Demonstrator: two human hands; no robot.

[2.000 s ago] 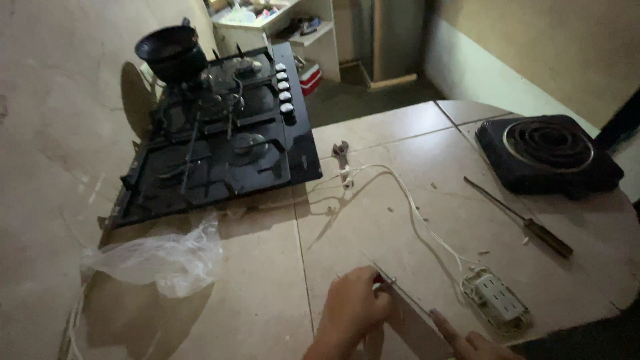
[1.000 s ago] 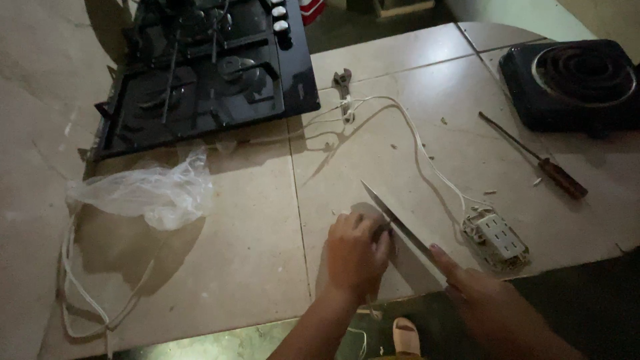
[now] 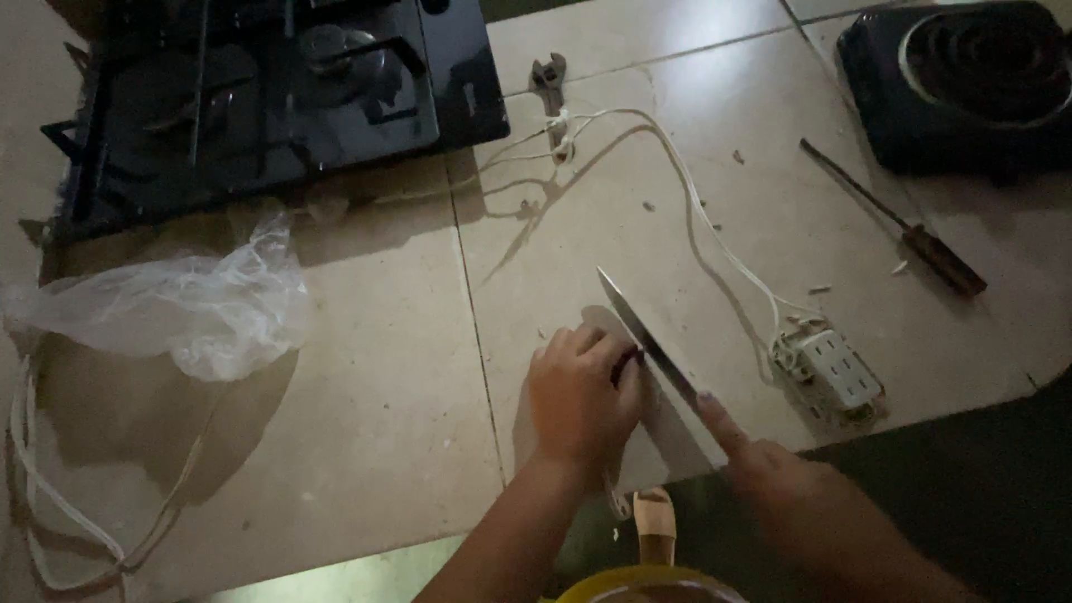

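Observation:
My right hand (image 3: 754, 452) grips a knife (image 3: 653, 347) by its handle, with the index finger along the blade and the tip pointing up and left. Against the tiled counter, my left hand (image 3: 582, 389) is closed around a small dark piece beside the blade; most of that piece is hidden by the fingers. To the right of the knife lies a white multi-outlet block (image 3: 842, 368) with a white cord (image 3: 687, 180) running from it. The cord passes over an adjustable wrench (image 3: 550, 92). A screwdriver (image 3: 900, 222) rests farther right.
A black gas cooktop (image 3: 293, 92) occupies the upper left. Below it lies a clear plastic bag (image 3: 226, 306), with a looped white cord (image 3: 67, 519) at lower left. An electric coil burner (image 3: 946, 92) stands at upper right. Small scraps are scattered about. The counter's front edge (image 3: 402, 548) is near my forearms.
The view has tilted down towards the counter. Both hands stay close together, with the knife still in my right hand and its tip pointing up and left.

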